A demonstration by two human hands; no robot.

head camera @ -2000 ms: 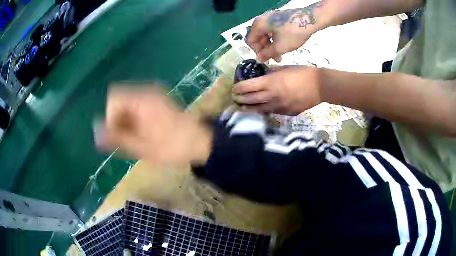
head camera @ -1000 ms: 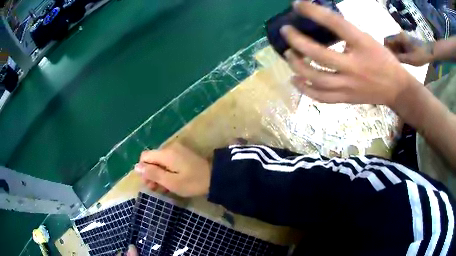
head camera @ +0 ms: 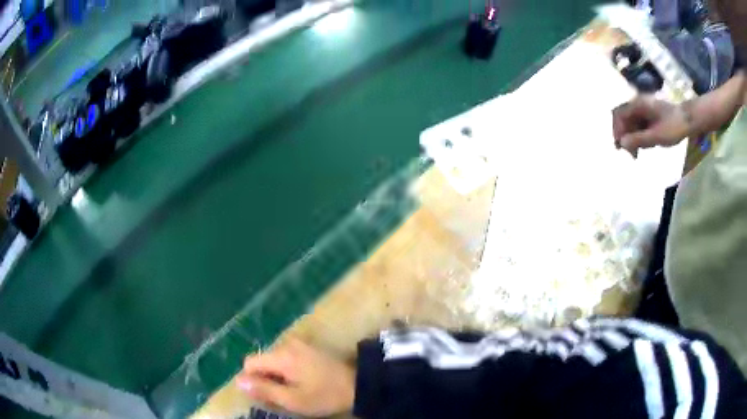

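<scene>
My right hand, in a black sleeve with white stripes, is low over the tan board near the bottom edge. Its fingers are curled. The picture is too blurred to tell whether they pinch something small. A sliver of the black gridded pad sheet shows under the hand at the bottom edge; the rest is out of view. My left hand is not in view.
A black cylindrical unit stands on the green surface. More units line the upper left. White sheets and another person's hand are at right. A grey-white rail is lower left.
The view has shifted, so the pad sheet has almost left the picture, along with my left fingertip. The other person's nearer hand and its black unit have left their earlier place.
</scene>
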